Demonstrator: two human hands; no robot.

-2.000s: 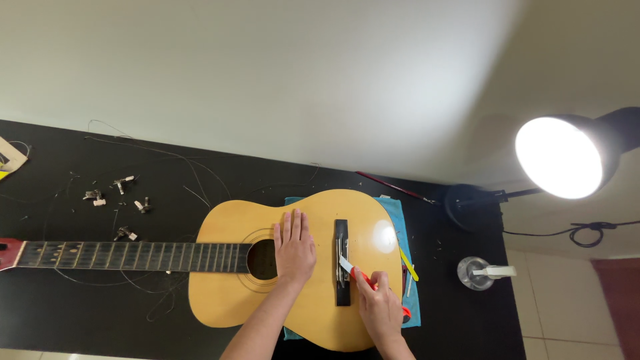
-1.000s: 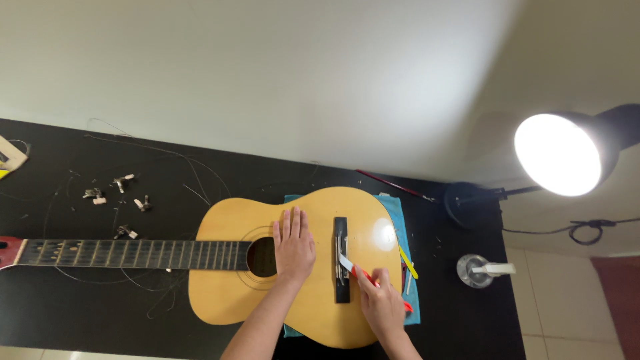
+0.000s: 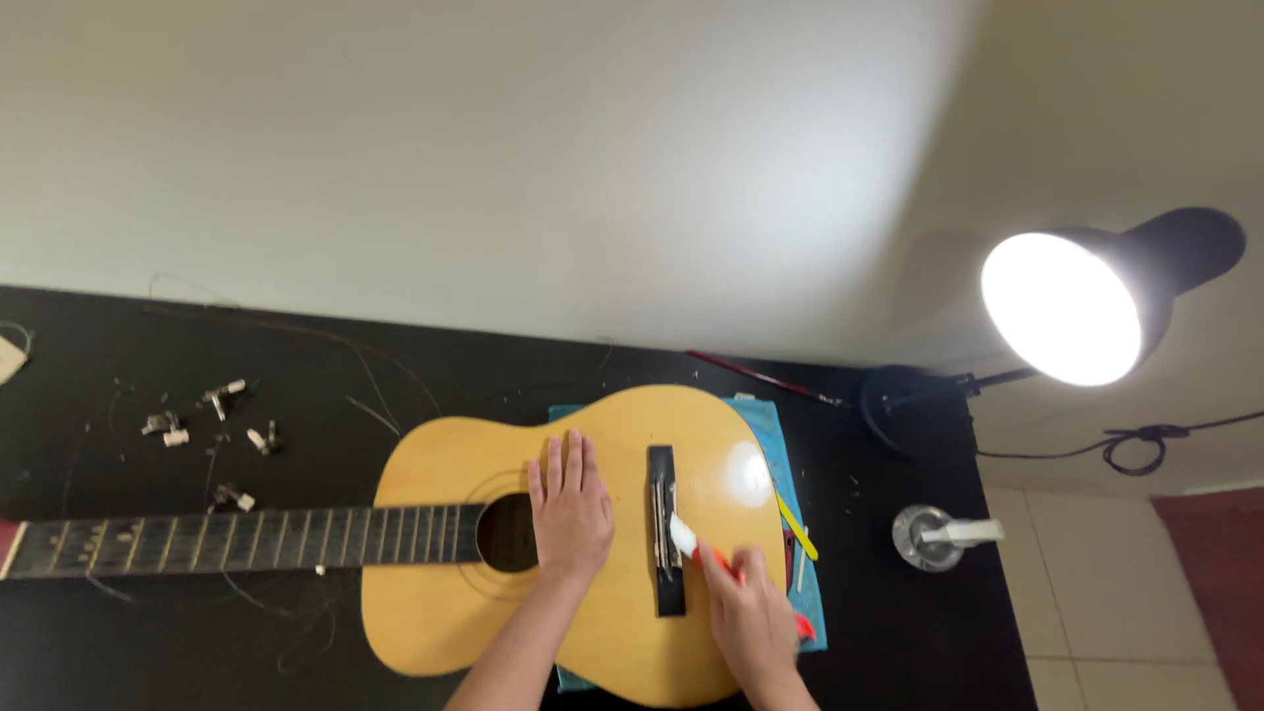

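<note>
An acoustic guitar with a pale wooden top (image 3: 652,425) lies face up, its fretboard (image 3: 296,538) pointing left and bearing no strings over the soundhole (image 3: 506,533). My left hand (image 3: 573,513) rests flat on the top between the soundhole and the black bridge (image 3: 666,592), fingers slightly apart, holding nothing. My right hand (image 3: 750,612) grips a red-handled tool with a white, blade-like end (image 3: 683,535), perhaps a brush or scraper; blur hides which. That white end is at the right edge of the bridge. A blue cloth (image 3: 775,434) lies under the guitar body.
Metal tuning machines (image 3: 166,427) and loose strings (image 3: 370,380) lie on the black table at left. A lit desk lamp (image 3: 1066,306), a clear spray bottle (image 3: 928,538) and a dark red rod (image 3: 755,373) are at right. A yellow tool (image 3: 796,528) lies beside the guitar.
</note>
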